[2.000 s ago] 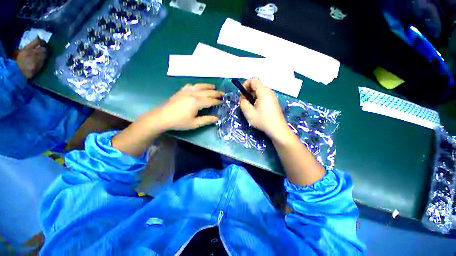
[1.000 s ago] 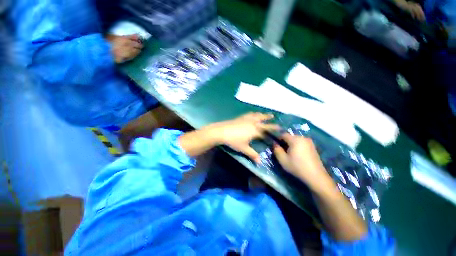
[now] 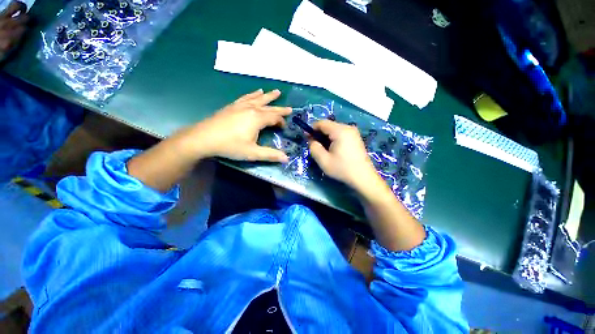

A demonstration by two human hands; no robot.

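Observation:
A wrinkled clear plastic film (image 3: 414, 160) with small round dark components (image 3: 391, 140) lies on the green bench in front of me. My right hand (image 3: 339, 149) holds black tweezers (image 3: 312, 130), pointing up and left over the film's left part. The tweezers' fine tip is too small to make out. My left hand (image 3: 244, 128) lies at the film's left edge with fingers spread and thumb apart, holding nothing that I can see.
White liner strips (image 3: 306, 68) overlap behind the film. A strip with blue loops (image 3: 496, 145) lies right, near a yellow piece (image 3: 489, 108). Filled packs lie at the far left (image 3: 98, 39) and far right (image 3: 538, 228). A person's hand (image 3: 10, 29) shows at the left edge.
The view has swung and sharpened since the blurred earlier frame. My left fingers and right hand are now farther apart. The tweezers stay in my right hand.

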